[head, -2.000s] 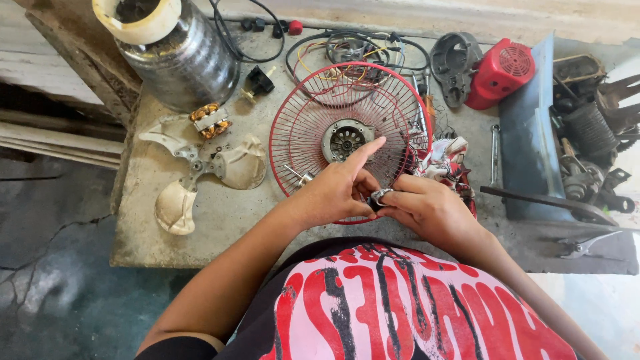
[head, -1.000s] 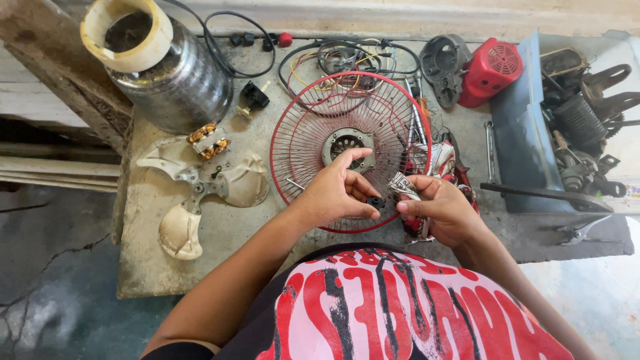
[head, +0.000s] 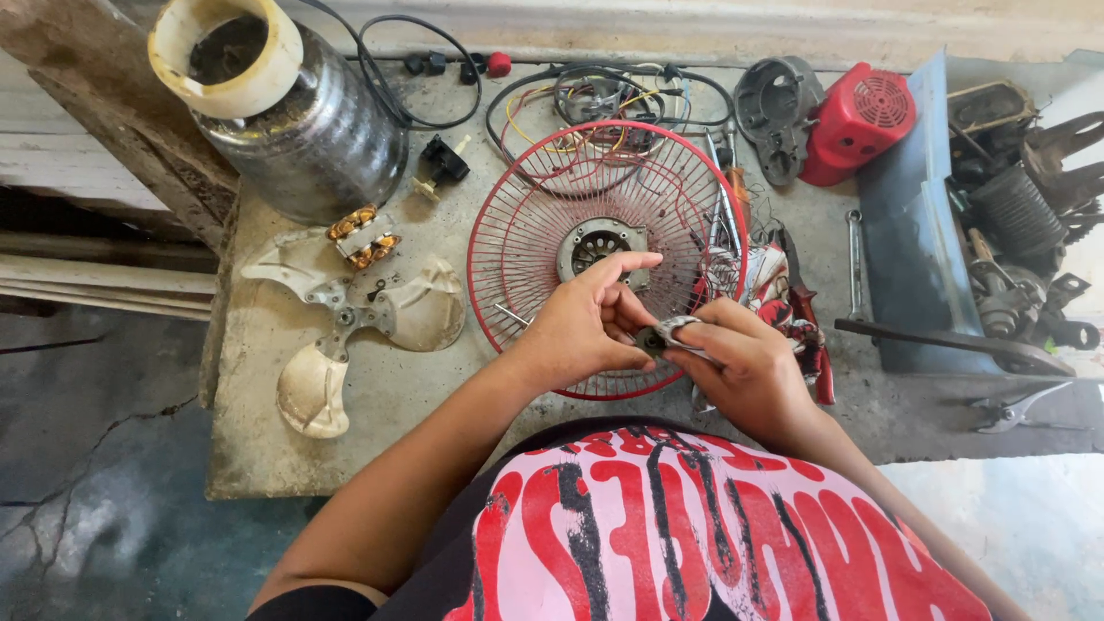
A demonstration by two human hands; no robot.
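Between finger and thumb, my left hand (head: 586,323) holds a small dark metal part (head: 651,340). My right hand (head: 746,358) pinches a crumpled whitish cloth (head: 679,329) against that part. Both hands are above the lower edge of a red wire fan guard (head: 477,297), which lies on the worktop. Inside the guard sits a round metal motor housing (head: 567,254), partly hidden by my left fingers. A thin metal shaft (head: 511,314) shows beside my left wrist. A red and white rag (head: 759,272) lies at the guard's right.
Left are a fan blade (head: 321,388), a copper-wound stator (head: 362,239) and a large metal container (head: 319,129). Wiring (head: 517,108), a grey housing (head: 776,121) and a red motor cover (head: 862,121) lie behind. Right are a wrench (head: 855,259), pliers (head: 1018,410) and a blue bin (head: 914,250) of metal parts.
One second ago the hands were slightly apart, the cloth in my right hand off the small part; now the cloth touches it. Two seconds ago the hands were also together.
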